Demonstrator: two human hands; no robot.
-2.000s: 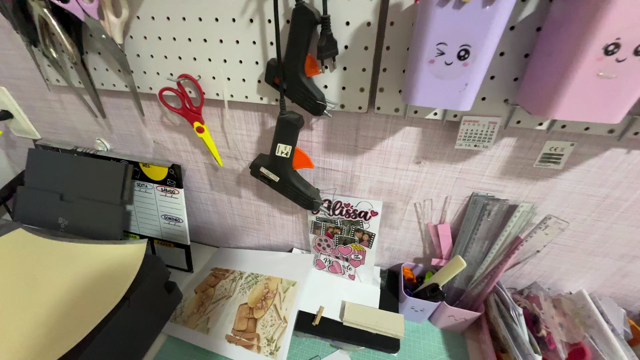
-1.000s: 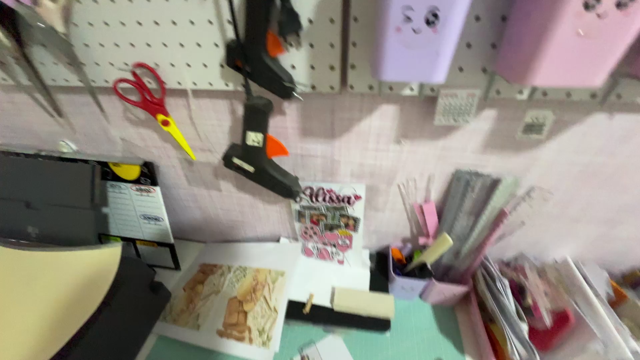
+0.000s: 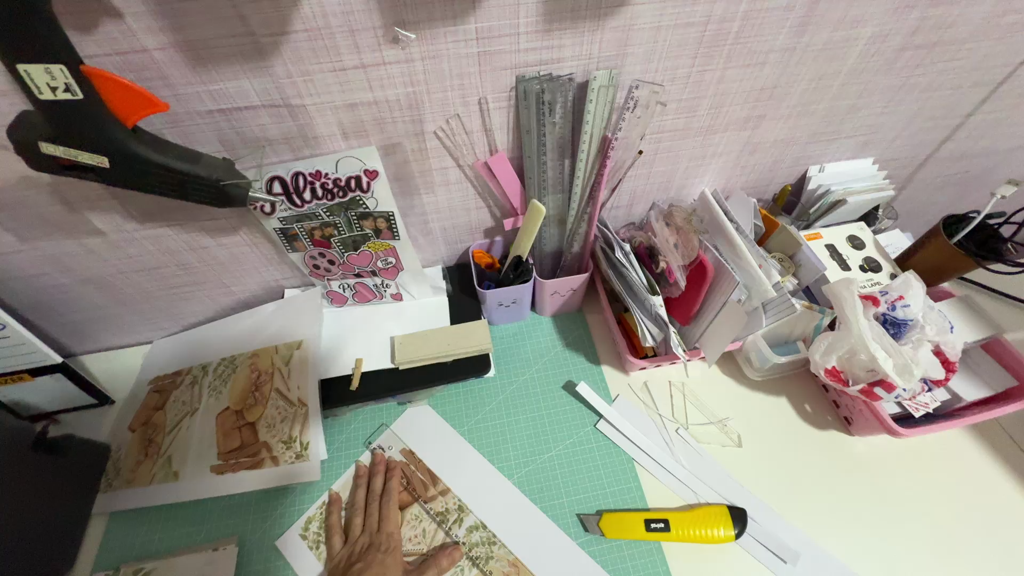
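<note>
My left hand (image 3: 374,520) lies flat with its fingers apart, pressing on a clear plastic ruler (image 3: 436,512) and a printed sheet with leaves and brown shapes (image 3: 488,544). The ruler runs diagonally across the sheet, which rests on a green cutting mat (image 3: 552,432). Right of the hand, across the mat's edge, lies a yellow utility knife (image 3: 672,524) with some blade showing. White paper strips (image 3: 680,464) lie beside and under the knife. Another printed sheet (image 3: 260,408) is at the left. My right hand is out of view.
A hot glue gun (image 3: 120,144) hangs at the upper left. Behind the mat stand a purple cup (image 3: 504,300) and a pink cup (image 3: 562,292) holding rulers. Pink baskets (image 3: 896,428) of papers and a plastic bag (image 3: 880,344) stand on the right. Beige strips (image 3: 442,344) lie on a black object.
The view has tilted down and to the right. My left hand, the sheet under it and the yellow knife are now in sight; no hand showed earlier.
</note>
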